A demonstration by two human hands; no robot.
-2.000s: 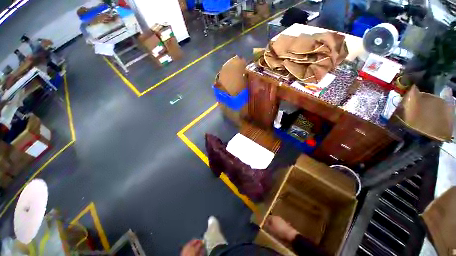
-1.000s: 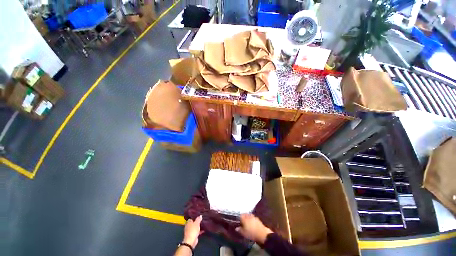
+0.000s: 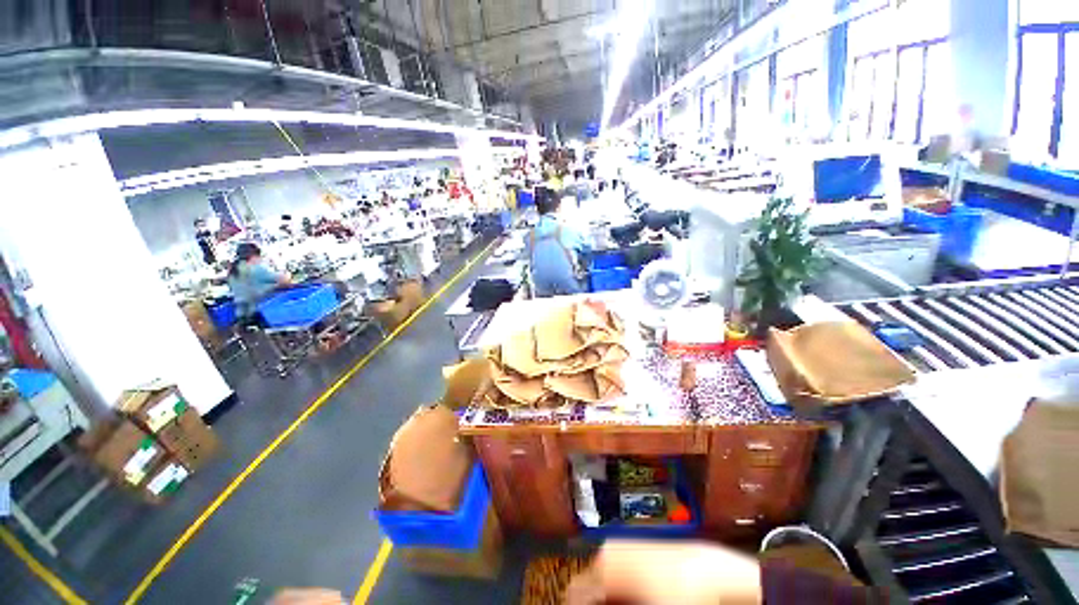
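My right hand (image 3: pixel 669 572) is at the bottom centre, blurred, reaching in from the right in a dark maroon sleeve over the brown slatted stool (image 3: pixel 547 579). Its fingers are not clear, and I cannot tell whether they hold anything. My left hand (image 3: pixel 308 597) is only a small blurred patch cut off by the bottom edge. A pile of brown bags (image 3: pixel 556 355) lies on the desk (image 3: pixel 757 390) ahead. Another brown bag (image 3: pixel 840 358) lies at the desk's right end. The maroon cloth and the stool's white sheet are not visible.
A blue bin (image 3: pixel 438 520) with brown bags stands left of the desk. A roller conveyor (image 3: pixel 947 532) is at the right. A white fan (image 3: pixel 663 285), plant (image 3: pixel 781 254) and console (image 3: pixel 850 183) are behind. Cartons (image 3: pixel 154 440) stand at the left. Two people are farther back.
The view has tilted up from the floor to the hall. Both hands, earlier at the maroon cloth by the stool, now show at the bottom edge. The open carton has left the view.
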